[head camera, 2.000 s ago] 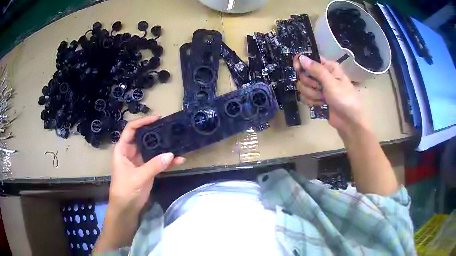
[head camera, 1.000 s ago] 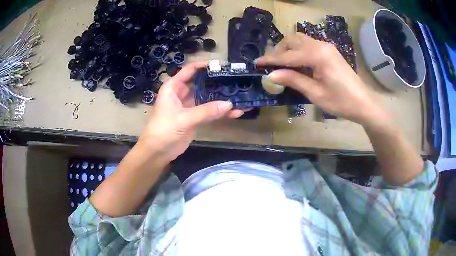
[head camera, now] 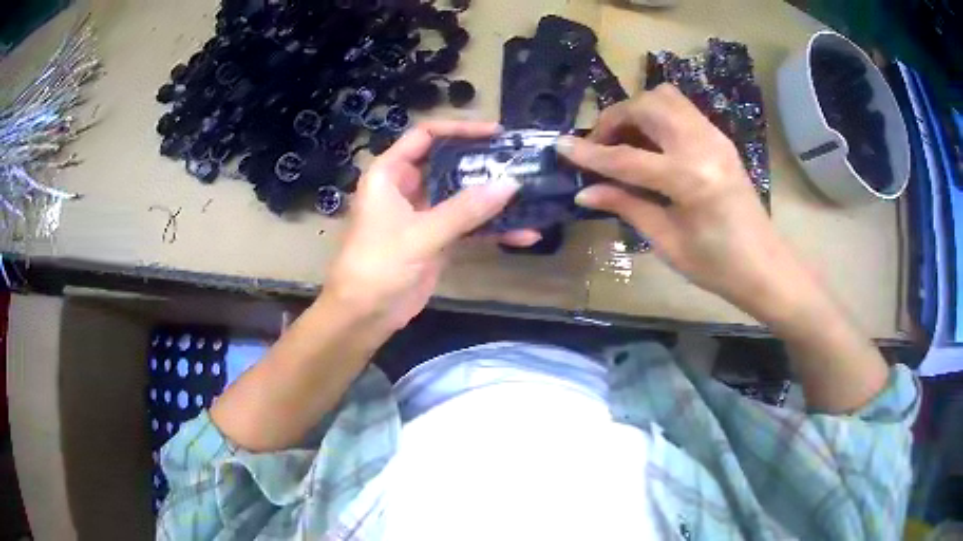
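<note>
A black front panel [head camera: 449, 174] is held in front of me above the tan top. My left hand [head camera: 407, 227] grips its left end, with the thumb across the face turned up. My right hand [head camera: 681, 180] holds its right part between thumb and fingers. A dark circuit board with shiny white details [head camera: 528, 141] lies on or in the panel, partly under my left thumb. Blur and my fingers hide how far it sits in.
Black button caps [head camera: 306, 85] are heaped at left. More black panels [head camera: 547, 69] lie behind my hands, circuit boards [head camera: 723, 79] right of them. A white bowl [head camera: 824, 137] of black pieces stands at right. Silvery wires [head camera: 42, 137] fan out far left. An open carton [head camera: 95, 402] is below the edge.
The panel was turned over from its holed face, and my right hand came in from the board pile with a circuit board. Since then the board has tilted down flatter onto the panel.
</note>
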